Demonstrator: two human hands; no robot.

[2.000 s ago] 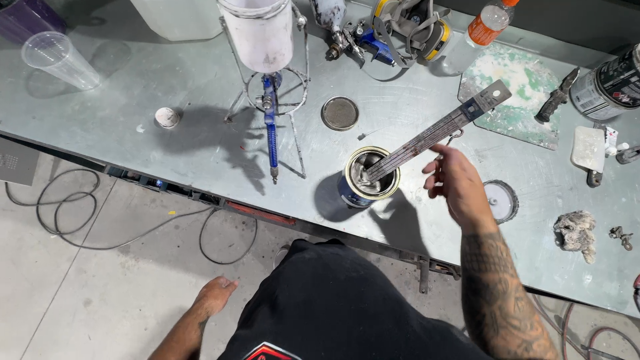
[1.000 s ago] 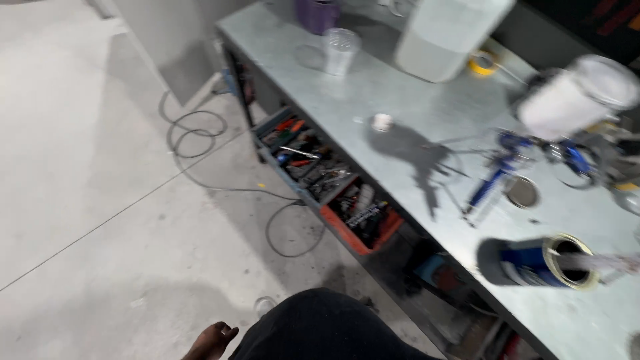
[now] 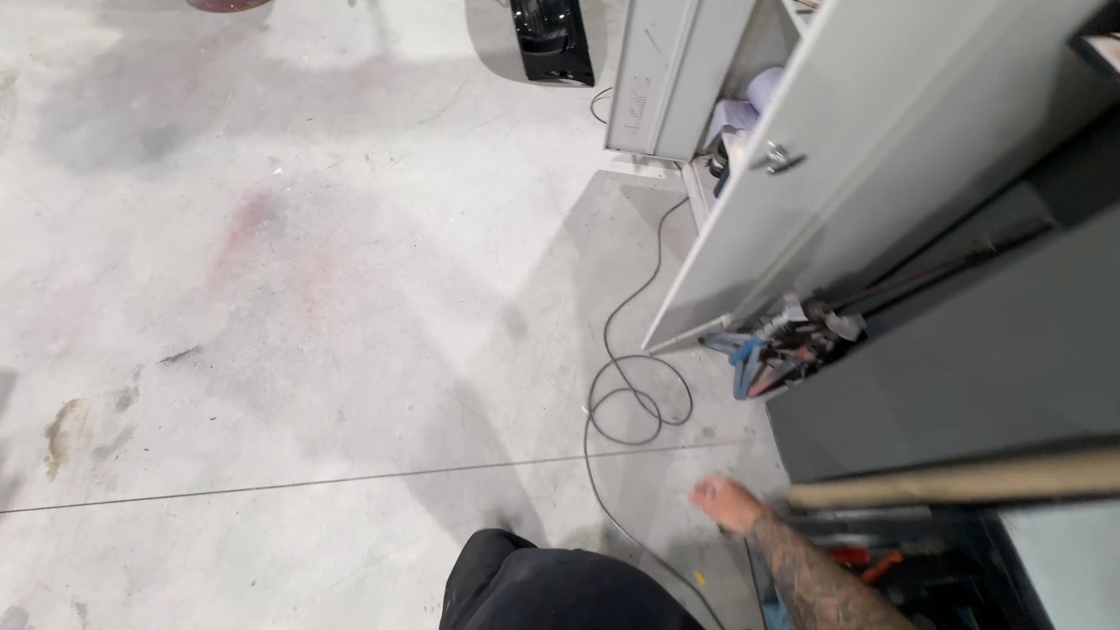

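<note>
My right hand [image 3: 728, 504] hangs low over the concrete floor, right of my dark trousers, its fingers loosely curled; no object shows in it, though blur hides how far they are closed. It is nearest to the bench's tool drawer [image 3: 945, 560] and a thin dark cable [image 3: 626, 437] coiled on the floor. My left hand is out of view. Ahead to the right, a grey metal cabinet has its door [image 3: 814, 149] standing open, with purple rolls [image 3: 763, 92] inside.
Blue-handled tools and crumpled material [image 3: 779, 346] sit between the cabinet door and a dark grey panel [image 3: 945, 376]. A cardboard-coloured edge [image 3: 954, 479] runs above the drawer. A glossy black part [image 3: 551, 39] lies on the floor near the cabinet.
The view has swung left from the workbench to the floor and cabinet. My right hand, earlier beside the paint can and mixing stick, is now away from them. My left hand has left the view.
</note>
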